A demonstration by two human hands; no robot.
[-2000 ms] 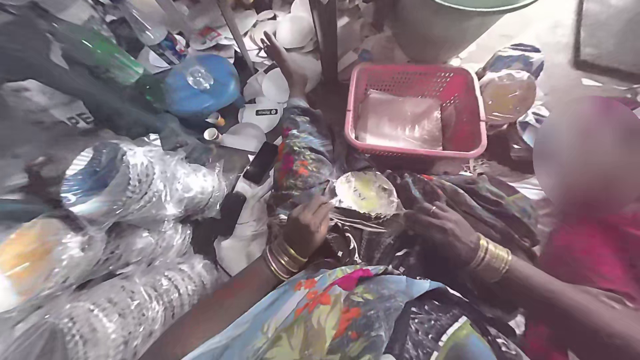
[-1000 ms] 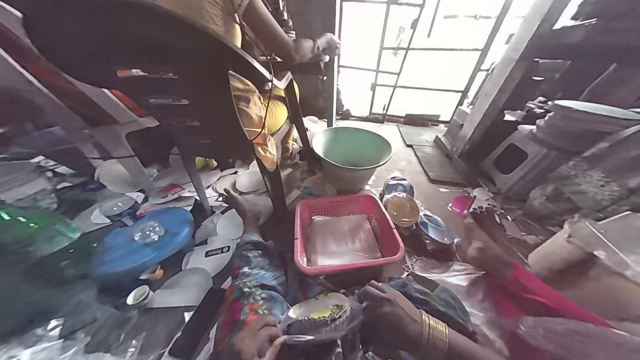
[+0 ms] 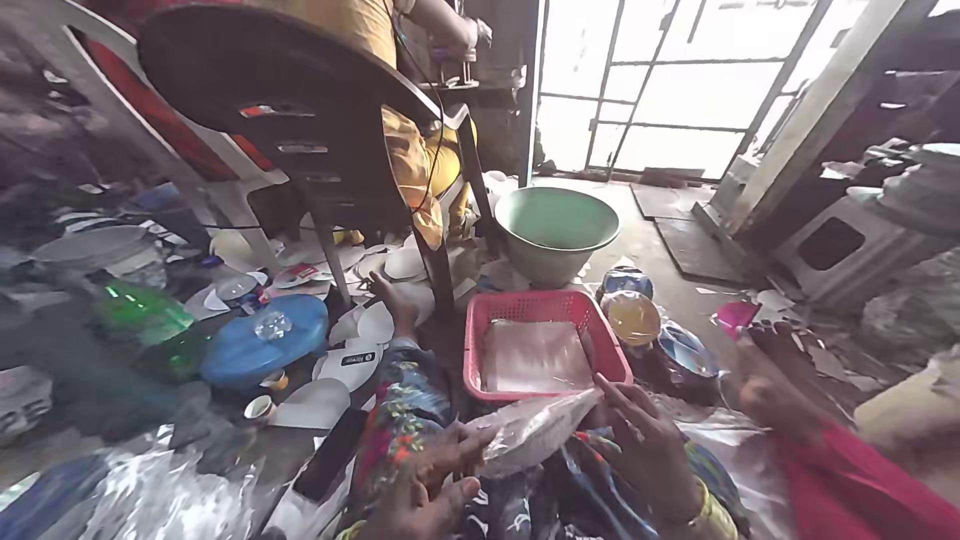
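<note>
A shallow round item in clear plastic wrap [image 3: 532, 433], whitish on the side that shows, is held tilted over my lap. At its left edge are the bent fingers of my left hand [image 3: 435, 476]. The fingers of my right hand [image 3: 649, 442] touch its upper right end, close to the rim of the pink plastic basket [image 3: 624, 375]. Inside that basket lies a stack of clear plastic sheets or bags [image 3: 536, 356]. Wrapped round packs, one of them yellow-topped [image 3: 634, 319], stand right of the basket.
Behind the basket is a green plastic tub [image 3: 559, 225]. A person sits on a dark plastic chair [image 3: 277, 127] ahead. To the left are a blue lid [image 3: 266, 341], paper cups and scattered paper discs [image 3: 311, 403]. Another person's bare foot [image 3: 780, 382] is at the right.
The view has swung up and ahead. The round item, lying with its yellow printed face up before, is now tilted with a whitish side showing.
</note>
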